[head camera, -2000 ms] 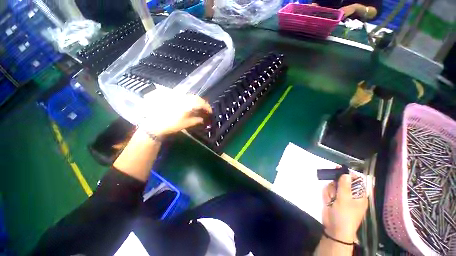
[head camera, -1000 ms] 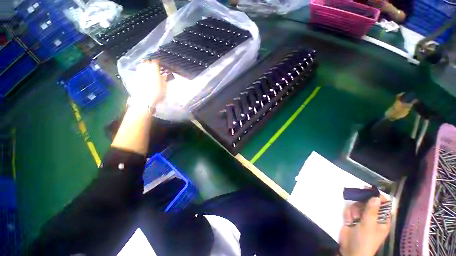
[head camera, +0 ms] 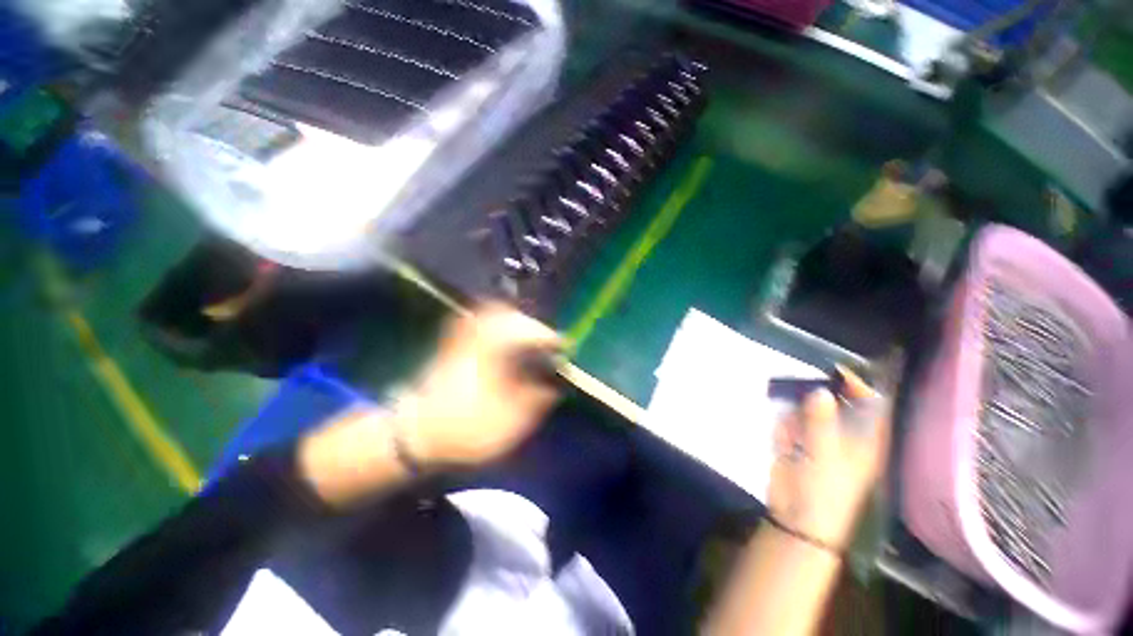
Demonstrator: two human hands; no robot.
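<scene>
The picture is blurred by motion. My left hand [head camera: 478,391] is over the bench's front edge, fingers curled round a small dark thing, likely a black part [head camera: 537,363]. My right hand [head camera: 830,454] rests at the right side of the white paper sheet [head camera: 714,404] and holds a black part [head camera: 795,388] at its fingertips, pointing left. The pins in this hand cannot be made out now. Rows of black parts with shiny pin ends [head camera: 609,174] stand on the black tray [head camera: 435,242] beyond my left hand.
A clear plastic bag [head camera: 503,112] surrounds stacked black parts at the upper left. A pink basket [head camera: 934,441] of metal pins stands right of my right hand. The dark press fixture [head camera: 851,280] is beyond the paper. A blue crate [head camera: 280,416] is low at the left.
My left hand has moved from the bagged parts back towards me and right, now around a small dark thing. My right hand still holds its black part. The whole view has shifted.
</scene>
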